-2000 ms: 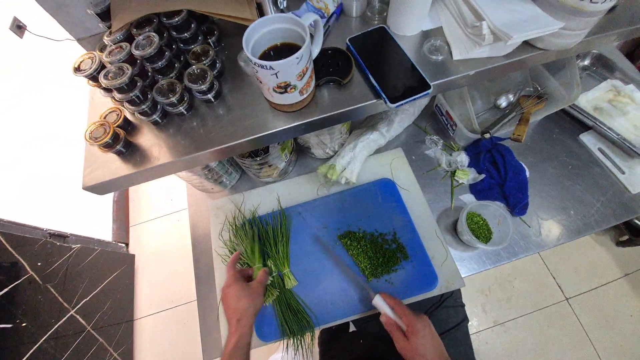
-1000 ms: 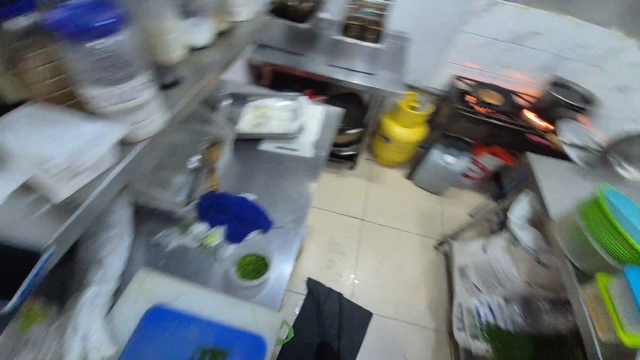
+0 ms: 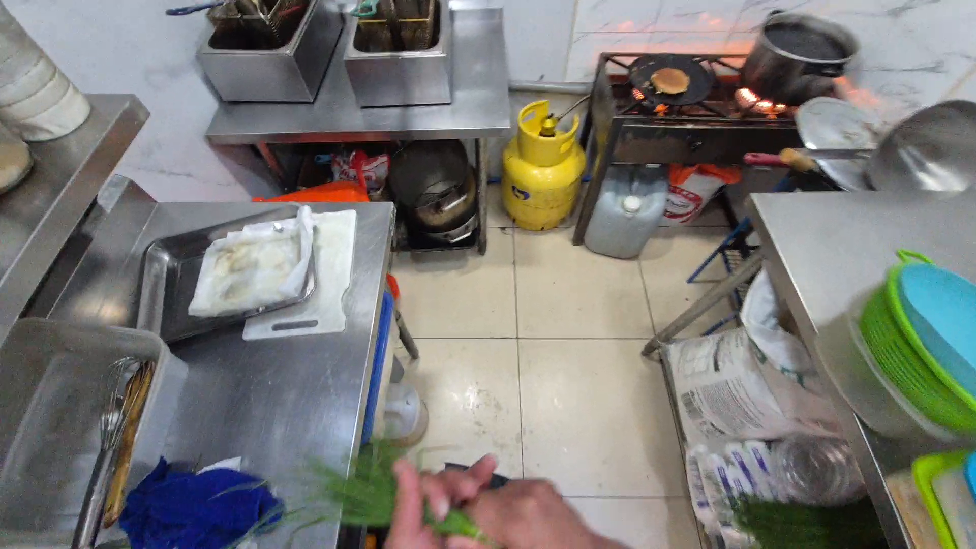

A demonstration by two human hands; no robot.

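A bunch of fresh chives (image 3: pixel 362 488) is held at the bottom centre, its green tips fanned toward the steel counter (image 3: pixel 259 396). My left hand (image 3: pixel 423 503) is around the bunch, fingers partly hidden and blurred. My right hand (image 3: pixel 526 511) meets it at the stem end and touches the bunch; its exact grip is blurred. A crumpled blue cloth (image 3: pixel 198 507) lies on the counter to the left of the chives.
A plastic bin (image 3: pixel 84 335) with a whisk (image 3: pixel 110 435) stands left, behind it a metal tray (image 3: pixel 164 293). Ahead are a yellow gas cylinder (image 3: pixel 544 171) and a lit stove (image 3: pixel 686 126) with a pan (image 3: pixel 671 80) and pot (image 3: pixel 797 57). Green and blue basins (image 3: pixel 907 343) stand right.
The view has swung far from the cutting board toward the stove. Two seconds ago my right hand held a knife and my left hand was on chives on the board; now the chives are lifted.
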